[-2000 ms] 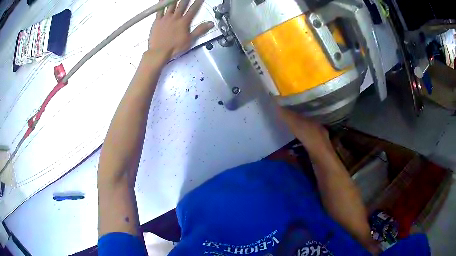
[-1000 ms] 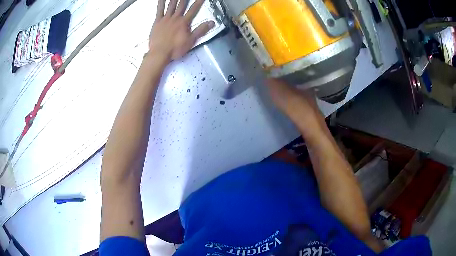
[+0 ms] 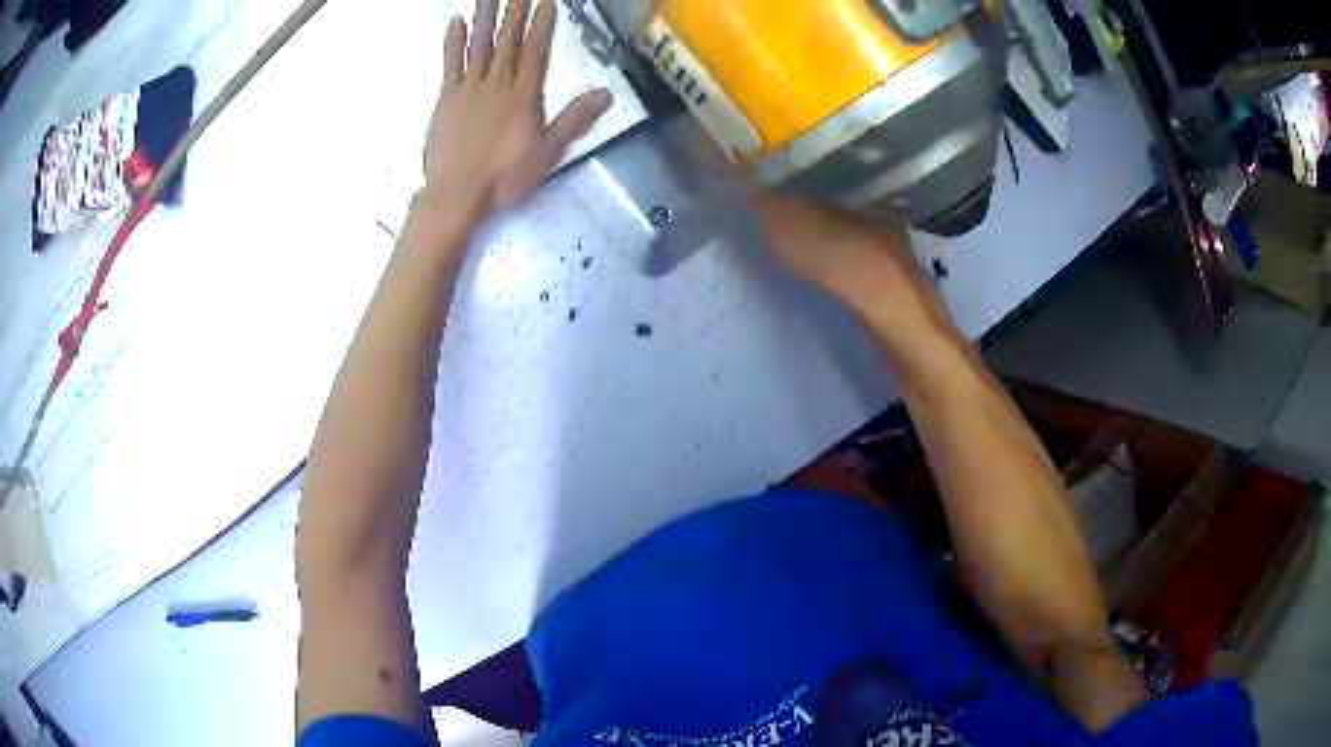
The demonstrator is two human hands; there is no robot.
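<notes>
The cutting machine, silver with an orange band, stands at the upper right of centre, cut off by the top edge. My left hand lies flat with fingers spread on the white paper marker, beside the machine. My right hand is at the near side of the machine; its fingers are hidden behind the motor body, so its hold cannot be seen. The paper's dark lower edge curves across the table from my left hand to the lower left.
A grey cable with red tape crosses the paper. A printed block with a dark end lies at the upper left. A blue pen lies lower left. Dark snippets dot the table. Wooden compartments stand below the table's right side.
The machine and my right hand have moved up and slightly left, away from my body. My left hand stays flat in nearly the same place. The cable has shifted left.
</notes>
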